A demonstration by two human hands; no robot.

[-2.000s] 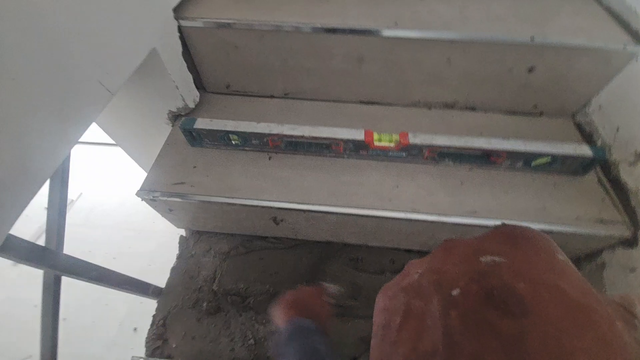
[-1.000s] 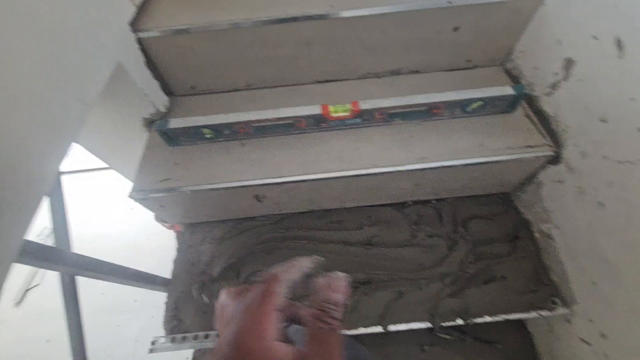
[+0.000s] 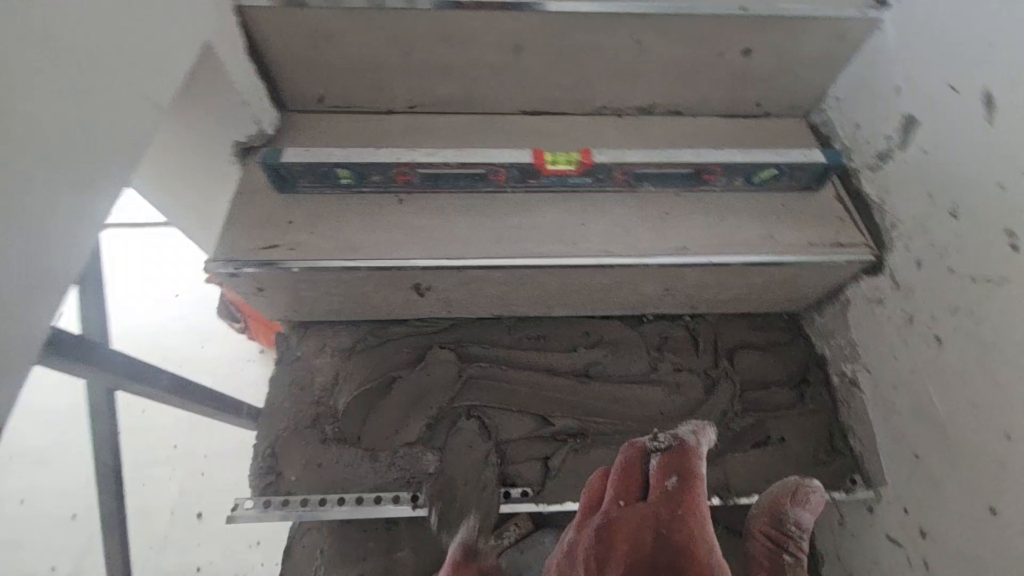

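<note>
My left hand (image 3: 660, 508), back upward and dusted with mortar, is over the front of a mortar-covered step (image 3: 576, 392). Its fingers lie close together, the thumb apart, with nothing visible in it. To its left, at the bottom edge, only a blurred part of my right hand (image 3: 468, 560) shows, closed at a trowel (image 3: 464, 480) whose blade carries grey mortar; most of the grip is hidden. The blade crosses a perforated metal edge trim (image 3: 320, 504) along the step's front. A spirit level (image 3: 480, 172) lies across the tiled tread above.
Tiled stairs with a bright metal nosing (image 3: 560, 262) rise beyond the mortar. A mortar-spotted wall (image 3: 952, 320) borders the right. Dark metal bars (image 3: 152, 380) cross the opening at left, with an orange object (image 3: 254, 320) beside the step.
The large skin-coloured shape at the lower right two seconds ago no longer covers the mortar. Both hands are now at the step's front, and the trowel blade shows clearly over the trim.
</note>
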